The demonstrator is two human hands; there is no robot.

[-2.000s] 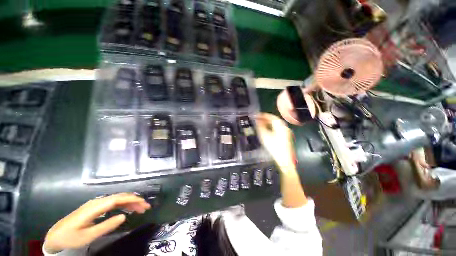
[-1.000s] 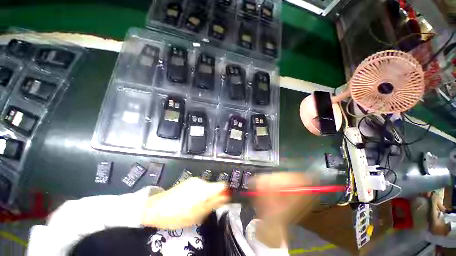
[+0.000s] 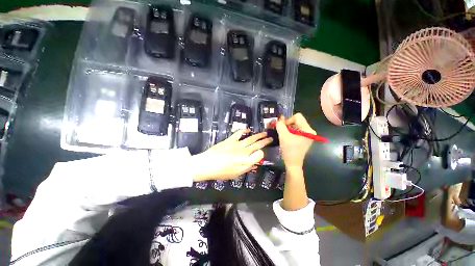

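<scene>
My right hand [image 3: 295, 139] grips a slim red pen [image 3: 308, 135]. The pen's tip is at the pale label of a black phone [image 3: 269, 110], back up in the near right pocket of the clear tray [image 3: 78, 139]. My left hand [image 3: 229, 157] is palm down over the tray's near edge, its fingertips beside that phone's lower end. A small red and white piece [image 3: 264, 162] shows by its thumb; whether it is held is unclear. Another phone [image 3: 239, 115] is partly hidden behind my left hand. Several batteries [image 3: 251, 180] lie along the bench edge, partly covered.
More trays of black phones stand at the left [image 3: 32, 65] and beyond the main tray. A pink fan [image 3: 430, 62] with a dark smartphone [image 3: 351, 97] on its base stands at right. A power strip [image 3: 382, 156], tangled cables and a small black block [image 3: 353, 153] lie nearby.
The blurred red pen was between both hands low by the bench edge; now my right hand has it up at the near right phone. My left hand has moved up and right to the tray.
</scene>
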